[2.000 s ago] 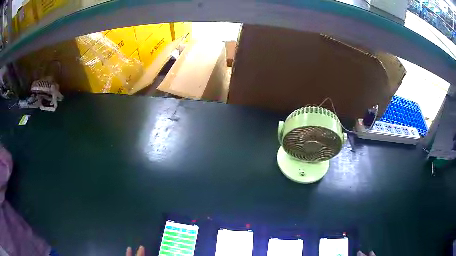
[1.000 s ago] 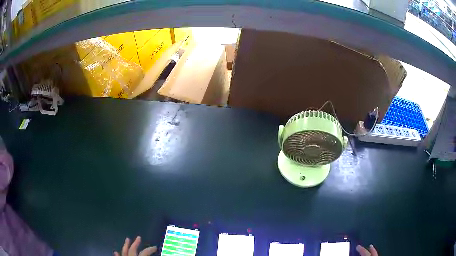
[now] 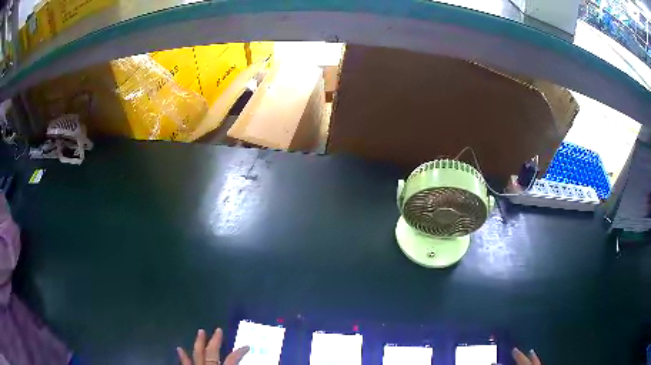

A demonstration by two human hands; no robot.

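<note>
Four lit touchscreen devices stand in a row at the bottom edge: the leftmost [image 3: 263, 341], the second [image 3: 335, 348], the third [image 3: 407, 355] and the rightmost [image 3: 476, 354]. All four screens look mostly white; the leftmost shows faint blue marks. Small red lights show above some screens. My left hand [image 3: 209, 349] has its fingers spread, with one fingertip at the left edge of the leftmost screen. My right hand [image 3: 526, 356] shows only its fingertips, right of the rightmost device, apart and holding nothing visible. The lower parts of the devices and both hands are cut off.
A pale green fan [image 3: 444, 207] stands on the dark green bench [image 3: 307, 242]. A white power strip [image 3: 555, 194] and a blue crate [image 3: 579, 169] are behind it at right. A second pale fan [image 3: 66, 139] is at far left. A person's pink sleeve [image 3: 25, 321] is at left.
The leftmost screen has changed from green-and-white rows to mostly white. My left hand has come further into view and moved right, onto that screen's edge. My right hand has barely moved.
</note>
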